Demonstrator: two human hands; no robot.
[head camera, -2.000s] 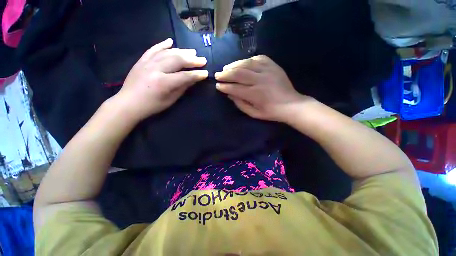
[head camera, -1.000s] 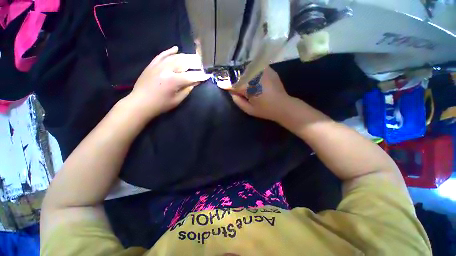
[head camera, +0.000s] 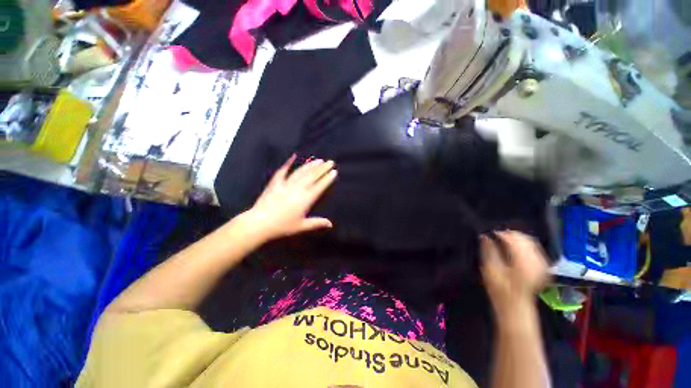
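Note:
Black fabric (head camera: 379, 197) lies over the machine table and hangs towards the lap. My left hand (head camera: 294, 197) rests flat on its left part, fingers spread. My right hand (head camera: 515, 261) is at the right edge of the cloth, blurred, with its fingers bent; whether it pinches the cloth cannot be told. The sewing machine (head camera: 561, 98) reaches in from the upper right. Its lit needle area (head camera: 413, 127) is over the black fabric, beyond both hands.
Black pieces with pink edges (head camera: 254, 30) lie at the back. The worn table end (head camera: 163, 114) is at left, with a yellow item (head camera: 64, 127) beyond it. Blue cloth (head camera: 53, 265) is at lower left. A blue basket (head camera: 598, 239) and red crate (head camera: 633, 356) are at right.
Both hands have left the needle area; the left is flat on the cloth and the right is lower and far right. The cloth has shifted, and the view has swung, showing more of the left table.

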